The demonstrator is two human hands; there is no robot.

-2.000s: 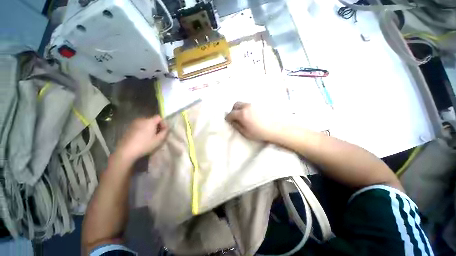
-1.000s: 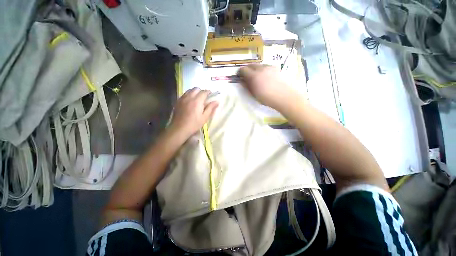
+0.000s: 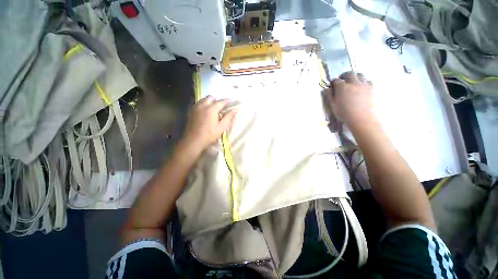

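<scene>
The beige bag body (image 3: 273, 180) lies from the white work plate (image 3: 262, 90) down over my lap, with yellow binding tape (image 3: 231, 180) along its seam. My left hand (image 3: 210, 121) holds the bag's upper left corner, fingers closed on the fabric below the clamp. My right hand (image 3: 352, 99) is away from the bag, over the table just right of the plate. Its fingers are curled and a small dark thing shows at their left; I cannot tell whether it is held. The yellow-orange clamp frame (image 3: 252, 57) has no fabric visible in it.
The white machine head (image 3: 185, 27) with a red switch (image 3: 130, 9) stands at upper left. Beige-grey bags with hanging straps (image 3: 49, 82) are heaped at left, more bags (image 3: 469, 32) at upper right. A dark cord (image 3: 394, 42) lies on the white table (image 3: 415, 125).
My right hand has moved off the bag, to just below the clamp, then right to the table beside the plate. My left hand stays at the bag's corner. The red-and-black snips are no longer visible.
</scene>
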